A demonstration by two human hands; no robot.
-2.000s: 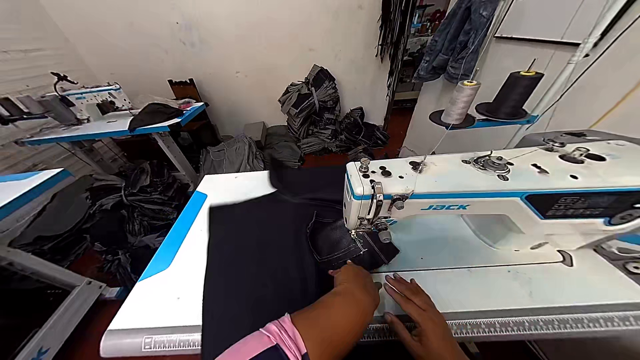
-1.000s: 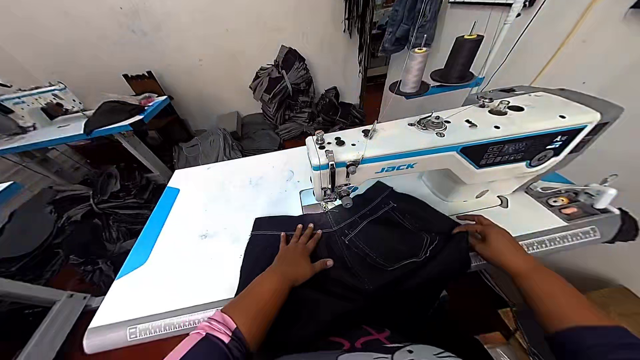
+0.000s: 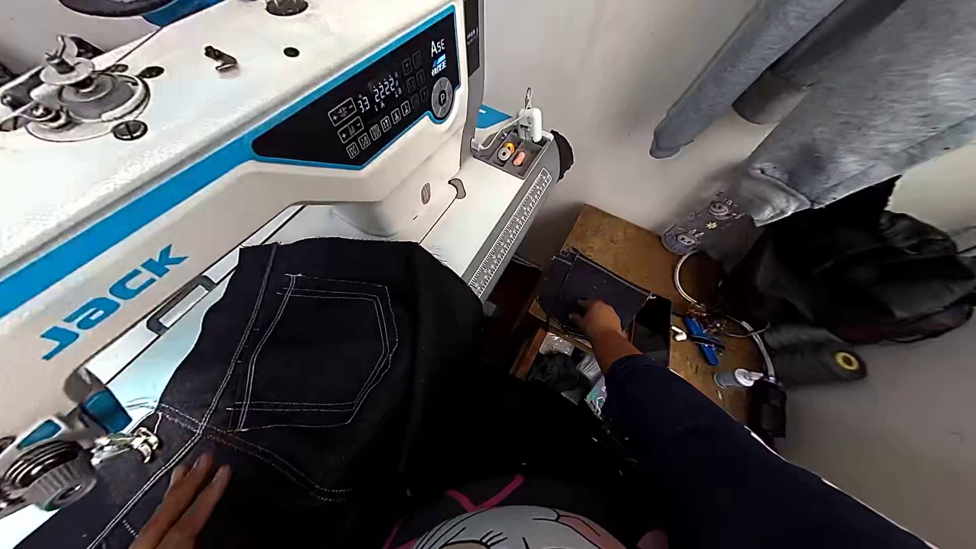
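Note:
Black denim trousers [image 3: 305, 358] with a stitched back pocket lie across the bed of a Jack sewing machine [image 3: 221, 152] and hang over its front edge. My left hand [image 3: 183, 503] rests with its fingers on the denim at the lower left, near the presser area; part of it is cut off by the frame. My right hand [image 3: 598, 319] reaches to the right and touches a small stack of dark denim pieces [image 3: 595, 286] on a wooden stand. Whether its fingers grip a piece cannot be told.
On the wooden stand [image 3: 625, 236] lie a dark flat object [image 3: 652, 332], blue-handled snips [image 3: 703, 341] and a small bottle [image 3: 736, 379]. A dark thread cone [image 3: 816, 358] is beside it. Grey cloth [image 3: 862, 107] hangs at the upper right. The table's ruler edge [image 3: 511, 232] is near.
The view has swung far to the right. My right hand has left the trousers and moved out to the stack of denim pieces. My left hand is still on the trousers.

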